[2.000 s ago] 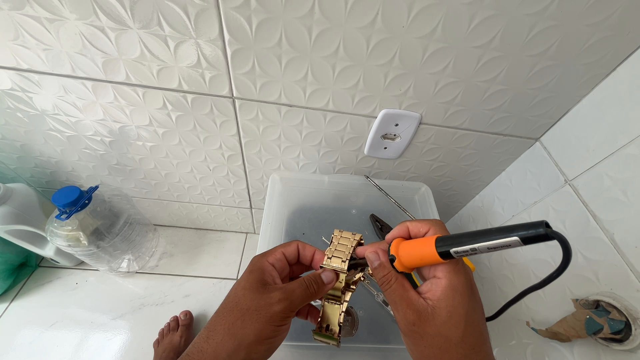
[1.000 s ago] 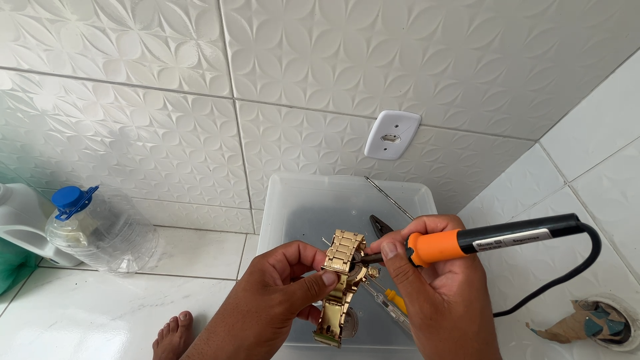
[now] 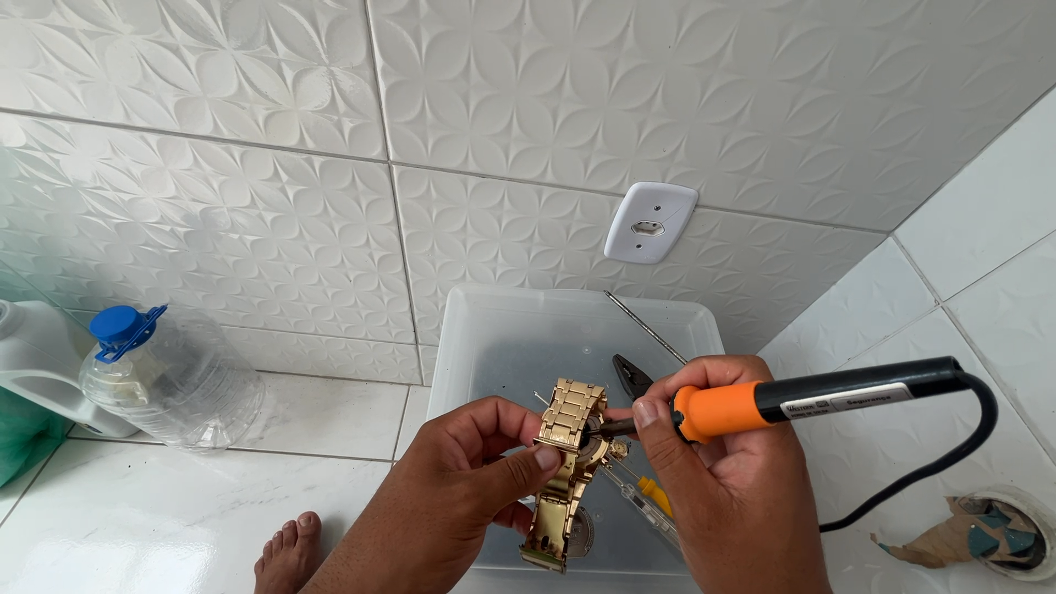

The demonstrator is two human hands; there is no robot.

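My left hand [image 3: 474, 478] holds a gold-coloured metal wristwatch [image 3: 571, 421] by its link bracelet, thumb across the band. In my right hand [image 3: 726, 487] is a soldering iron [image 3: 722, 410] with an orange grip, a black handle and a black cord. Its metal shaft points left at the watch case, inside the loop of the bracelet; whether the tip touches cannot be told. Under the hands, on a translucent plastic box lid [image 3: 487, 330], lie pliers [image 3: 631, 377] with dark jaws, a thin metal rod [image 3: 643, 326], a yellow-ended tool [image 3: 656, 495] and a round metal disc [image 3: 581, 532].
A clear plastic bottle with a blue cap [image 3: 165, 388] and a white jug [image 3: 49, 363] stand at the left. A wall socket [image 3: 652, 223] is above the box. At lower right is a round floor opening [image 3: 1011, 536] with torn brown material. A bare foot [image 3: 289, 549] is at lower left.
Since two seconds ago, the soldering iron's handle has shifted slightly right and down from its earlier position, then back up. My left hand still holds the watch in about the same place.
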